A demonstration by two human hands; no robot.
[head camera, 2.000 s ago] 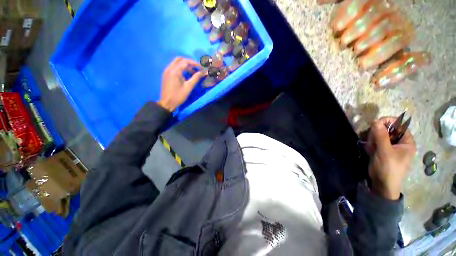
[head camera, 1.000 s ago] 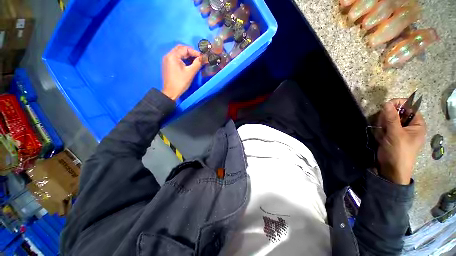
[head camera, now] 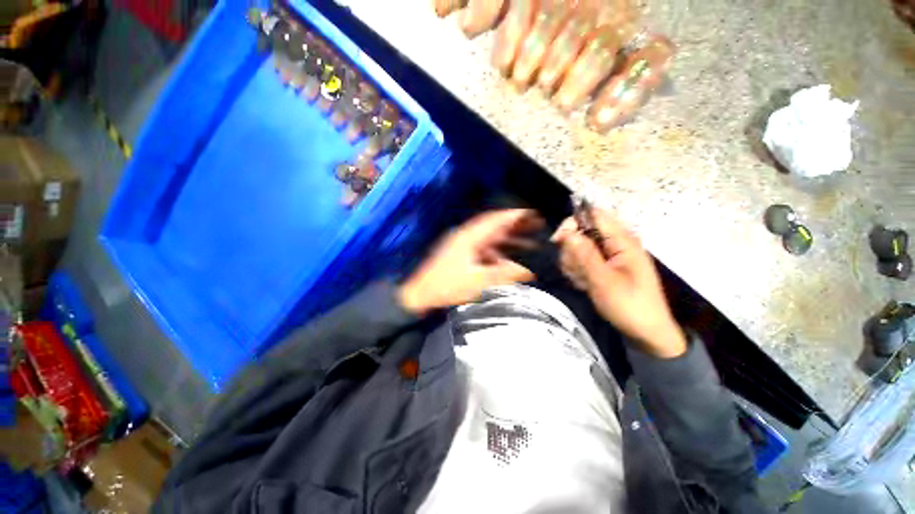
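Observation:
My left hand (head camera: 472,259) is blurred, in front of my body near the bench edge, with fingers apart and nothing seen in it. My right hand (head camera: 620,276) is just right of it at the bench edge, closed around small dark snips (head camera: 587,219). Finished pieces (head camera: 336,90) with dark round ends lie in rows along the right side of the blue bin (head camera: 271,336). Untied copper-coloured pieces (head camera: 562,50) lie in a slanted row on the bench, the nearest one a little apart.
On the speckled bench (head camera: 692,191) are a crumpled white lump (head camera: 811,132), a pair of dark discs (head camera: 788,229) and more dark parts (head camera: 891,251) at the right. A pale cord hank (head camera: 868,442) hangs over the lower right. Cardboard boxes (head camera: 45,201) stand at far left.
My left hand has left the finished pieces in the bin and moved right, close to my right hand. My right hand has moved to the bench edge. The view has shifted toward the bench.

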